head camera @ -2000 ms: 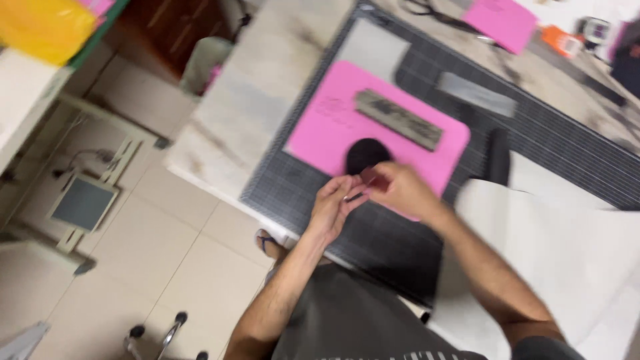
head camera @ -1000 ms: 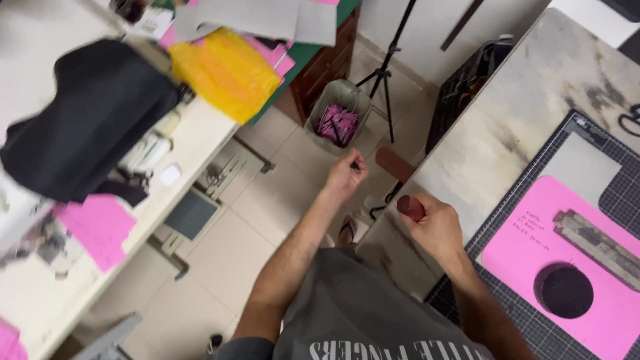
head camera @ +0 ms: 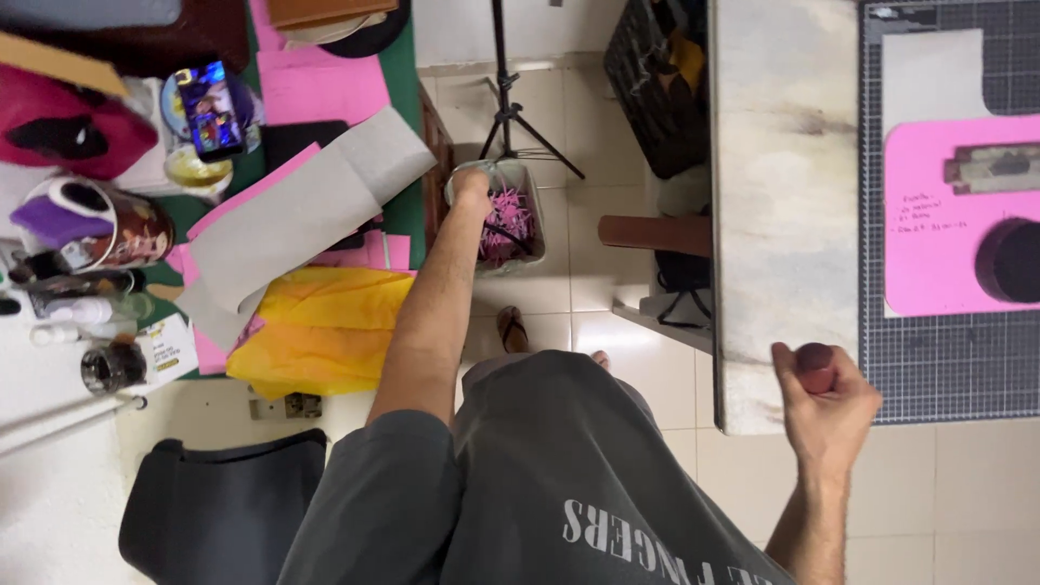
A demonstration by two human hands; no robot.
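Observation:
My left hand (head camera: 473,188) reaches to the rim of a waste bin (head camera: 538,236) holding pink and dark scraps (head camera: 508,221); its fingers are mostly hidden, so whether it holds anything cannot be told. My right hand (head camera: 829,410) is closed around a reddish-brown cylindrical handle (head camera: 815,361), over the corner of the marble-patterned table (head camera: 788,203). Right of that hand, on the dark gridded cutting mat (head camera: 951,374), lies a pink sheet (head camera: 922,280) with handwriting. A round black object (head camera: 1011,260) and a worn grey bar (head camera: 995,169) rest on the sheet.
A black tripod (head camera: 505,114) stands behind the bin. At left, a green-topped table (head camera: 400,73) bears grey sheets (head camera: 284,219), yellow cloth (head camera: 325,325), a phone (head camera: 210,110) and jars. A black chair (head camera: 223,504) is at lower left. A brown padded piece (head camera: 650,232) juts from the marble-patterned table.
My hands were together over the mat, then parted, the right one holding the brown handle. My left hand has since reached the bin. The view has swung left from the mat.

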